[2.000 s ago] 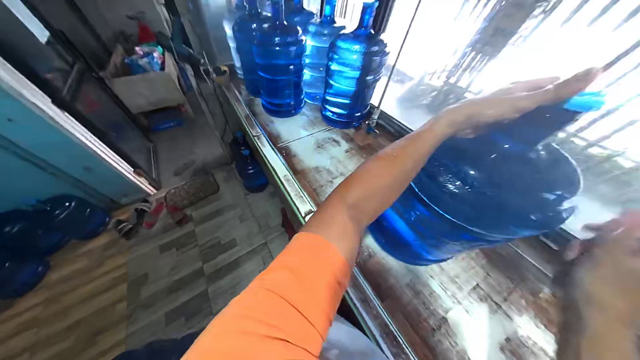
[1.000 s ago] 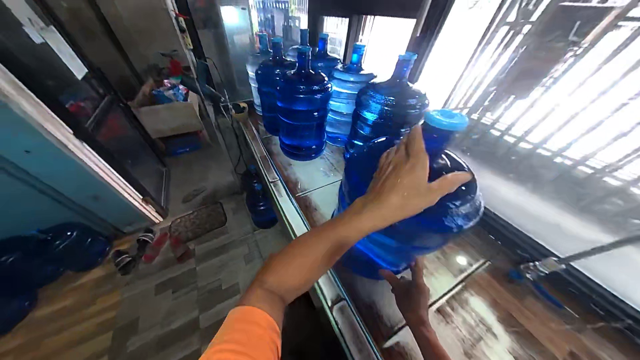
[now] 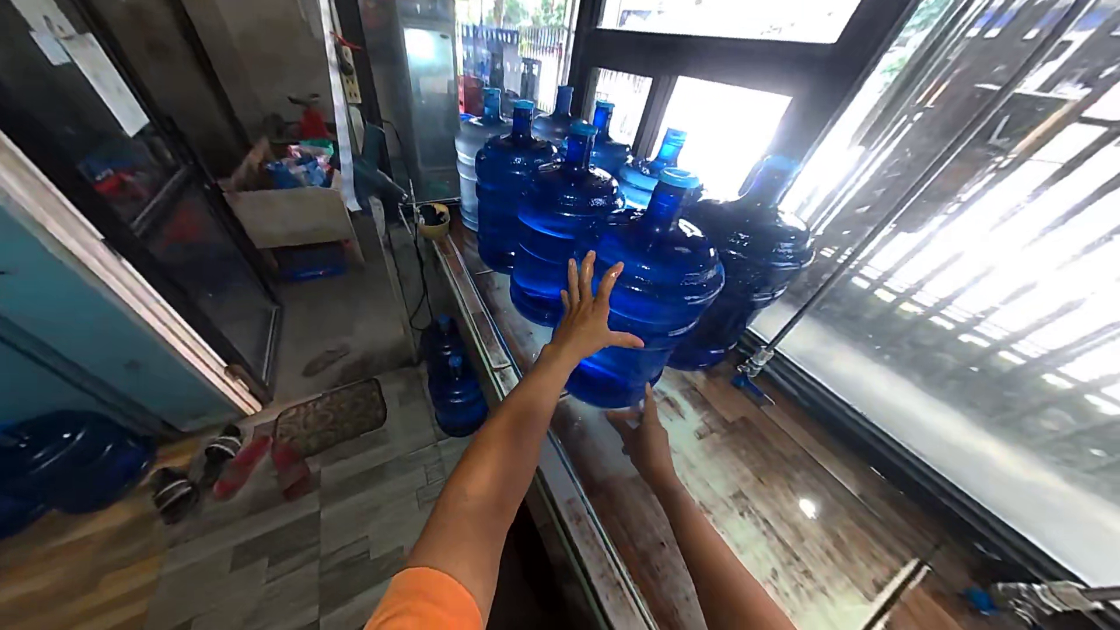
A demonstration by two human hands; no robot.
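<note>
A large blue plastic water jug (image 3: 656,280) with a capped neck stands on the wood-patterned counter (image 3: 735,464), nearest to me in a group of jugs. Against its left side lies my left hand (image 3: 591,311), fingers spread. My right hand (image 3: 643,433) is low at the jug's near bottom edge, its fingertips partly hidden against the base. Close behind and to the right is another dark blue jug (image 3: 752,254). A further blue jug (image 3: 564,219) stands just behind on the left, with several more beyond it.
Window frames and bars line the counter's right side, with a metal pipe fitting (image 3: 757,359) beside the jugs. Small blue bottles (image 3: 457,394) stand on the tiled floor to the left, near a doormat (image 3: 332,416), footwear (image 3: 254,464) and a cardboard box (image 3: 293,210).
The jug between my hands has moved away from me along the counter, up to the other jugs. My left hand has gone from its top near the neck to its left side.
</note>
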